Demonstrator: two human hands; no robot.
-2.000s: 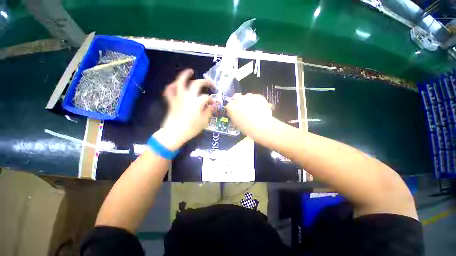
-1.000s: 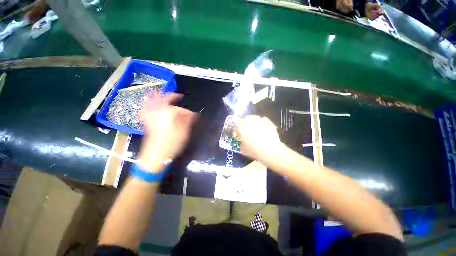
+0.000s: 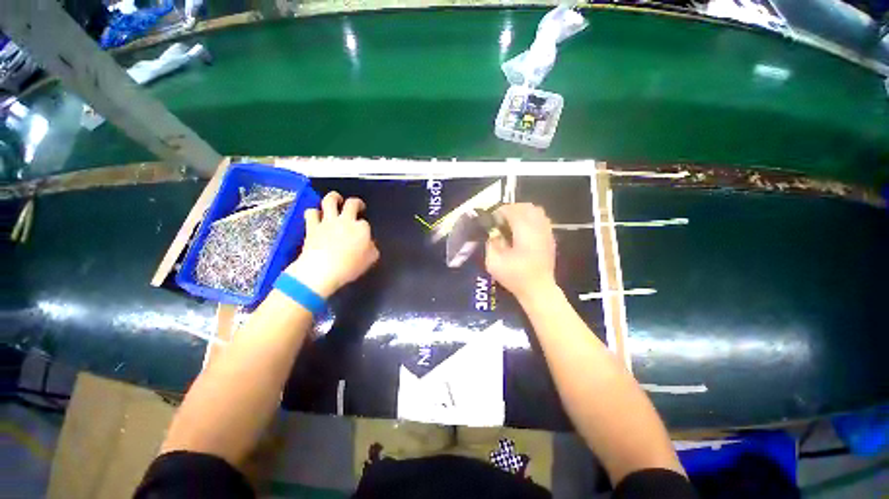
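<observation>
The blue bin [image 3: 300, 185] at the left holds a tangled mass of thin silver metal parts [image 3: 234, 255], with a pale yellow stick [image 3: 255, 209] on top. My left hand [image 3: 339, 242] is beside the bin's right wall, fingers bent, fingertips near its rim; whether it pinches anything does not show. My right hand [image 3: 523, 246] is over the black mat [image 3: 390, 283], fingers bent together. A blurred dark and greyish shape [image 3: 468, 237] lies at its fingertips; I cannot tell whether it is held or printed on the mat.
The clear box [image 3: 527, 116] with small coloured pieces sits on the bright green strip beyond the mat, a clear bag [image 3: 546, 47] trailing behind it. Tape strips [image 3: 612, 278] edge the mat. A grey post [image 3: 117, 88] rises at the upper left. A cardboard box [image 3: 112, 429] stands below left.
The clear box and bag have moved from the mat to the green strip behind it. My left hand has moved from over the bin to its right side. The view has shifted.
</observation>
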